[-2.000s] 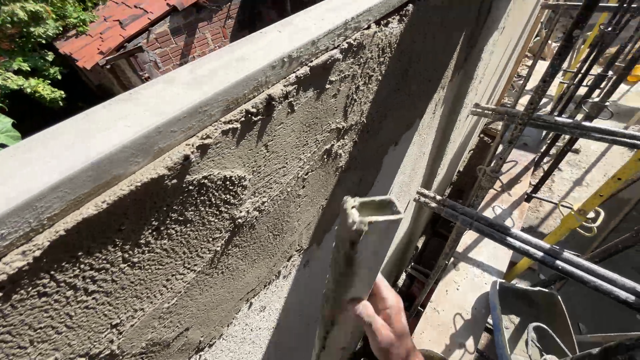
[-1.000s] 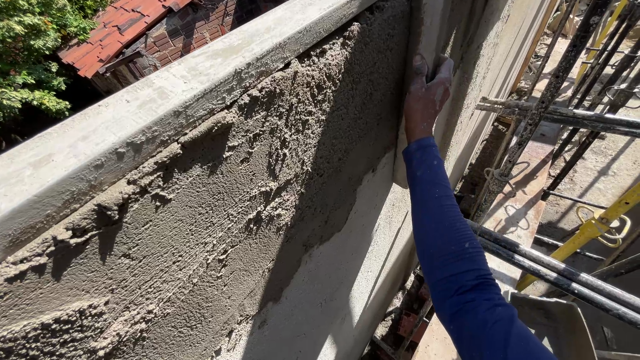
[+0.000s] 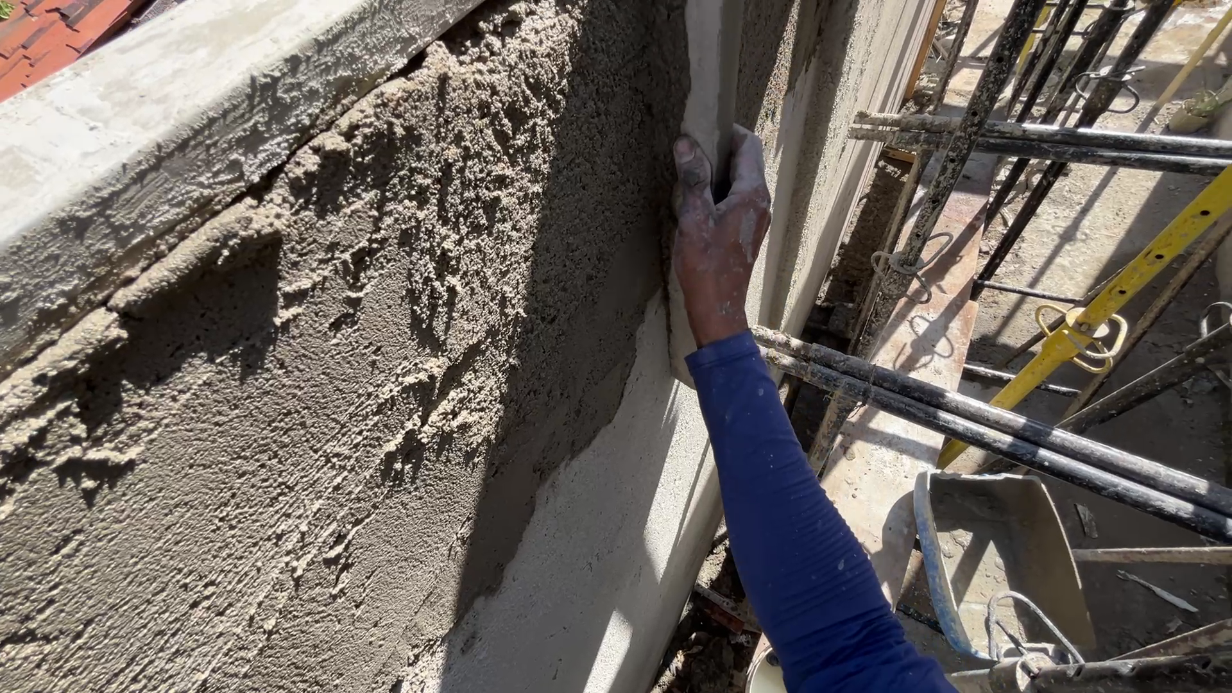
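Note:
My right hand (image 3: 720, 226), in a blue sleeve, grips a long, mortar-caked straightedge (image 3: 710, 87) by its edges, thumb on the left side. The straightedge lies upright along the wall, over the shaded right part of the wet mortar (image 3: 385, 385). This mortar is rough and clumpy near the top and flatter with fine drag lines lower down. Below its lower right edge shows smoother, paler wall (image 3: 577, 568). My left hand is out of view.
A concrete ledge (image 3: 192, 115) caps the wall. On the right stand black scaffold tubes (image 3: 962, 423), a yellow prop (image 3: 1107, 308) and a plank (image 3: 890, 472). A mortar-stained bucket (image 3: 1001, 549) sits at the lower right, with red roof tiles (image 3: 48, 38) beyond the ledge.
Two seconds ago the straightedge's end pointed up near the lower middle of the view; since then my right hand has carried it up against the wall. The view has moved closer to the mortar.

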